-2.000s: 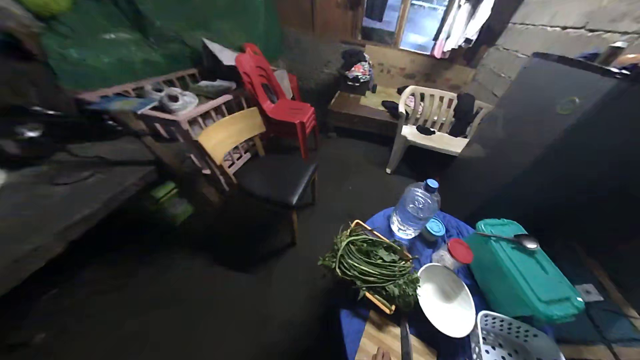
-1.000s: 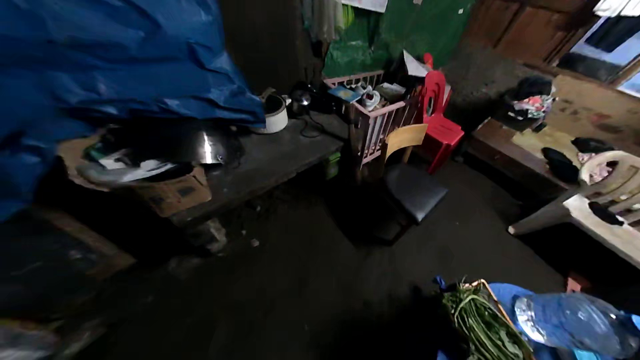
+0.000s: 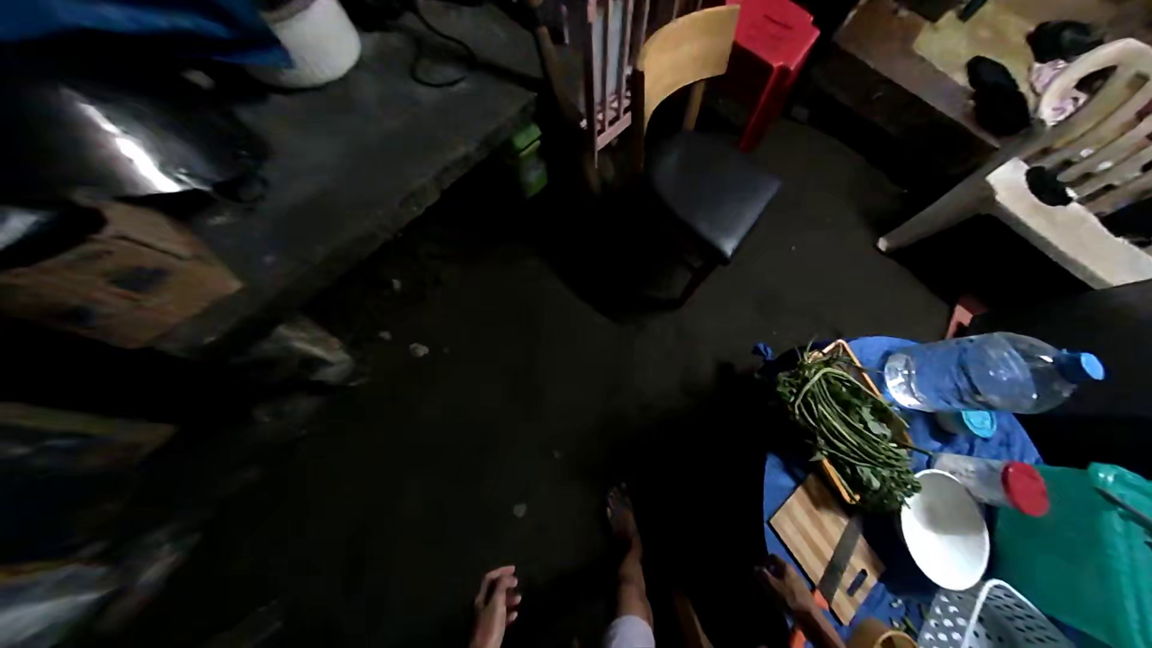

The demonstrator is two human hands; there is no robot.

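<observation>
At the bottom of the head view, my left hand point(image 3: 497, 601) hangs over the dark floor with fingers loosely curled and nothing in it. My right hand point(image 3: 785, 585) is beside the near left edge of the round table, close to a striped wooden cutting board point(image 3: 804, 517); it is dim and looks empty. A knife point(image 3: 842, 556) lies across the board. Behind the board stands a basket point(image 3: 848, 481) filled with leafy greens and long green stalks point(image 3: 841, 414). To their right are a white bowl point(image 3: 945, 531), a red-lidded jar point(image 3: 985, 477) and a large clear plastic bottle point(image 3: 981, 371).
A black-seated wooden chair point(image 3: 711, 189) stands ahead, with red plastic stools point(image 3: 774, 45) behind it. At the left runs a concrete ledge point(image 3: 360, 162) with a cardboard box point(image 3: 117, 270). A teal container point(image 3: 1071, 549), a white perforated basket point(image 3: 985, 621) and a cream plastic chair point(image 3: 1062, 216) are at the right.
The view has swung left, then down toward the floor. Both hands now show at the bottom; one second ago neither was visible.
</observation>
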